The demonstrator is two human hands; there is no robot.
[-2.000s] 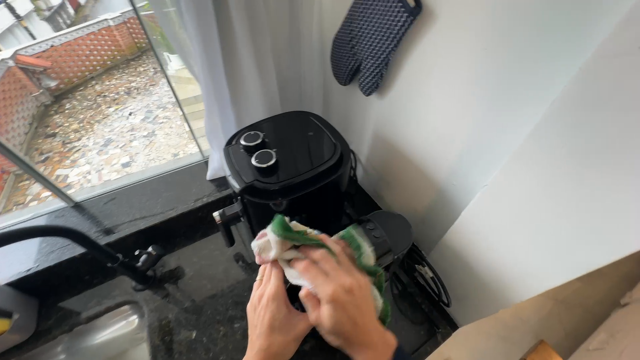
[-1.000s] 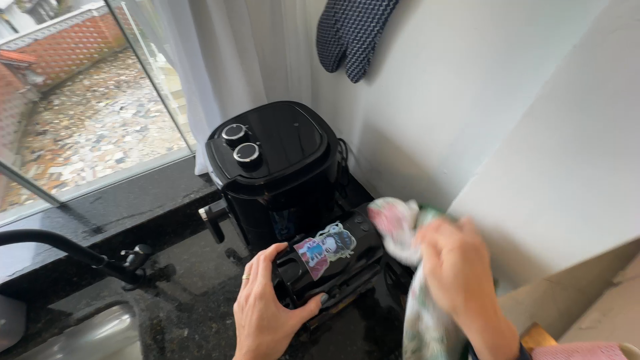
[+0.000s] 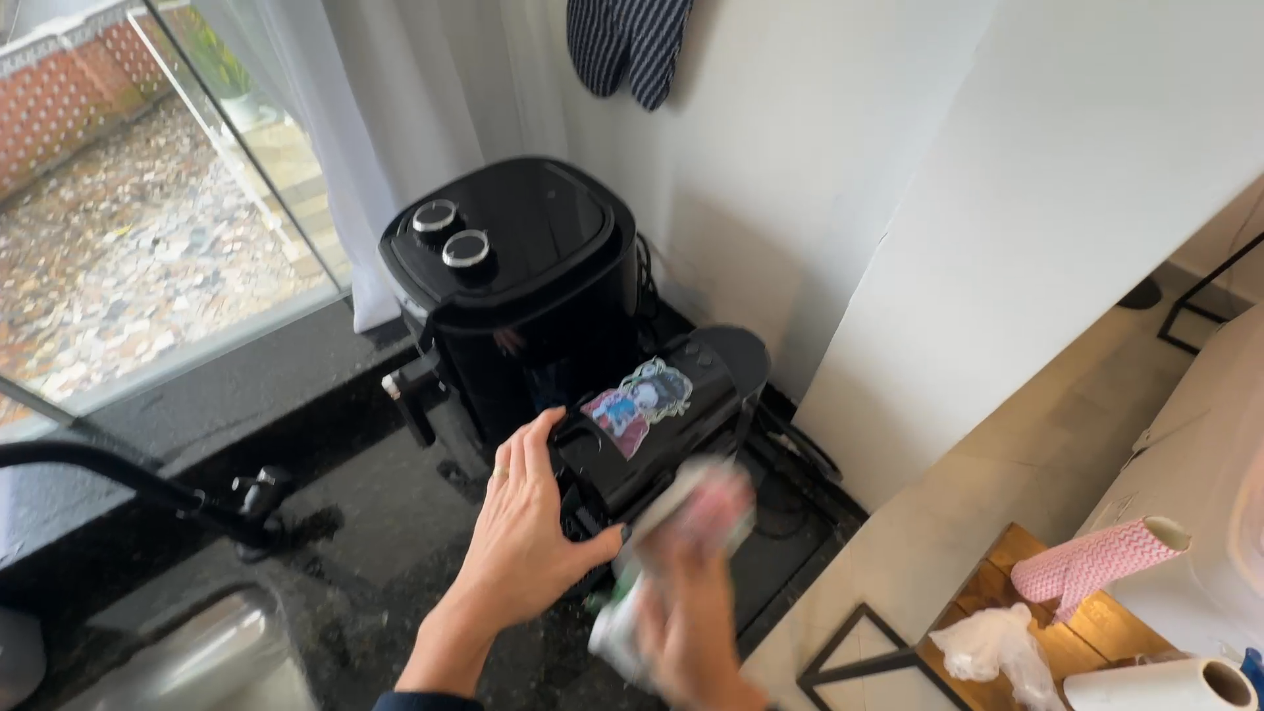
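A black countertop appliance with stickers on its top (image 3: pixel 681 400), apparently a capsule coffee machine, stands on the dark stone counter. My left hand (image 3: pixel 528 523) grips its near left end, thumb in front and fingers on top. My right hand (image 3: pixel 686 612), blurred, holds a bunched white, pink and green cloth (image 3: pixel 701 513) close against the machine's near side. Directly behind the machine is a black air fryer (image 3: pixel 523 247) with two silver-rimmed knobs and a handle at its left. The cloth and my hands hide part of the machine's front.
A black faucet (image 3: pixel 148 479) and a steel sink (image 3: pixel 197 662) lie at the left. An oven mitt (image 3: pixel 627 44) hangs on the wall. At lower right, a wooden shelf (image 3: pixel 997 583) holds a pink patterned roll (image 3: pixel 1096 568), a plastic bag (image 3: pixel 997 652) and a white roll (image 3: pixel 1155 686).
Two seconds ago both hands were together at the cloth. Since then my left hand has taken hold of the machine, and over the last second the cloth has moved from its right end to its near side.
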